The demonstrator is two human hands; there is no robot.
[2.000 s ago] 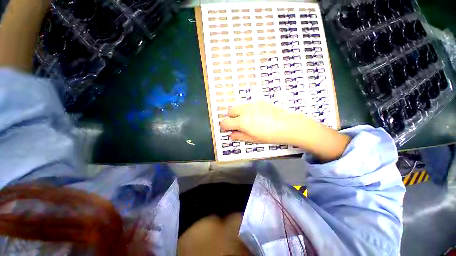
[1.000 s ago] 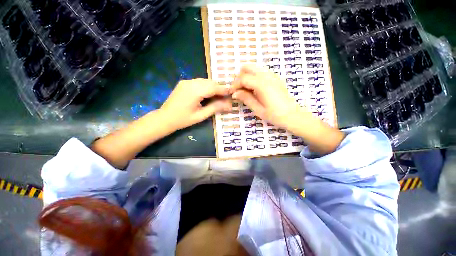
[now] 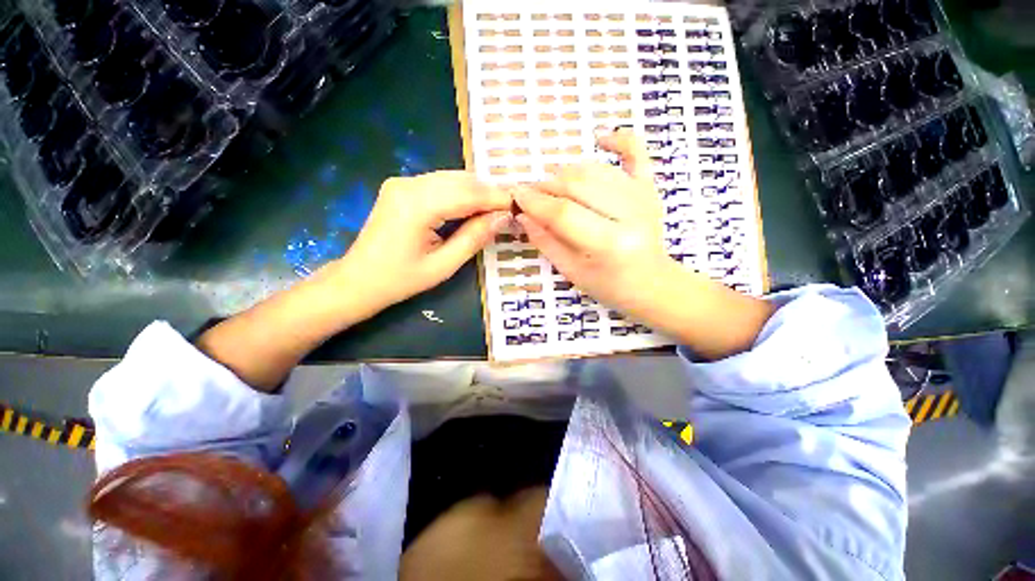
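Note:
The white release liner sheet (image 3: pixel 743 244) lies on a tan backing board, with columns of small shapes, pale tan at the upper left and dark at the right and bottom. My left hand (image 3: pixel 426 233) and my right hand (image 3: pixel 602 233) meet over the left part of the sheet. The thumb and fingers of each are pinched together at one small dark thing (image 3: pixel 514 211) between the fingertips. It is mostly hidden, so I cannot tell what part it is. One finger of my right hand is raised over the sheet's middle.
Clear blister trays with black parts lie on the bench at the left (image 3: pixel 148 125) and right (image 3: pixel 897 136). Blue film scraps (image 3: pixel 324 233) lie left of the sheet. A small pale scrap (image 3: pixel 431 317) is near the front edge of the dark green bench (image 3: pixel 272 297).
My left hand came in from the far upper left and met my right hand over the sheet. My right hand moved up from the sheet's lower left; one finger has since lifted.

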